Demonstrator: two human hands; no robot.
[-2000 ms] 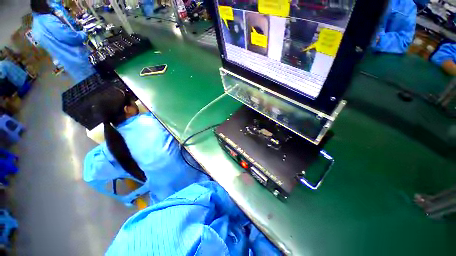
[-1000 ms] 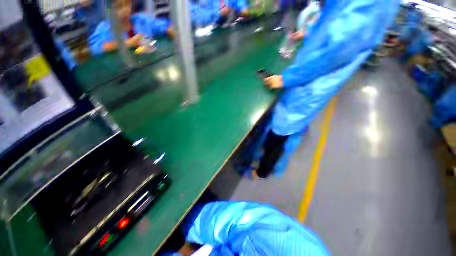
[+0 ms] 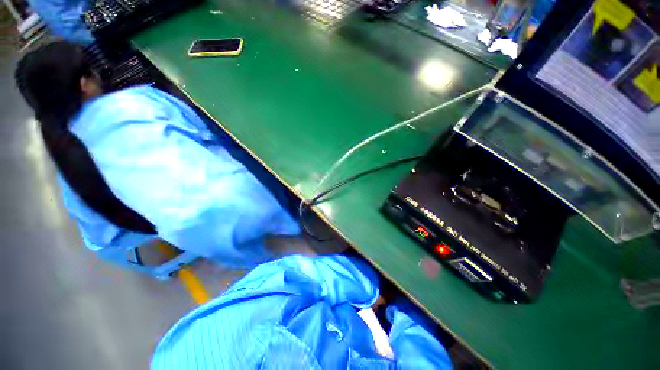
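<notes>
The black press fixture (image 3: 470, 224) lies on the green bench mat (image 3: 289, 94), right of centre. Its front edge shows red digits, a glowing red light and a small pale rectangle. Small dark and metallic shapes of the workpiece nest (image 3: 488, 202) sit on its top. The clear acrylic guard (image 3: 553, 162) stands over its rear part. A pale hose (image 3: 383, 130) and a thin black cable (image 3: 365, 173) run by its left side. My blue sleeves and smock are at the bottom. Neither of my hands can be made out.
The instruction display (image 3: 608, 65) rises at the upper right. A smartphone (image 3: 216, 48) lies on the far left of the bench. A seated person in a blue smock (image 3: 163, 170) is close on the left. White crumpled pieces (image 3: 445, 16) lie at the top. Black trays (image 3: 134, 14) are upper left.
The view has swung back left from the aisle and standing person on the right. The fixture now shows right of centre, and the seated neighbour and smartphone show again.
</notes>
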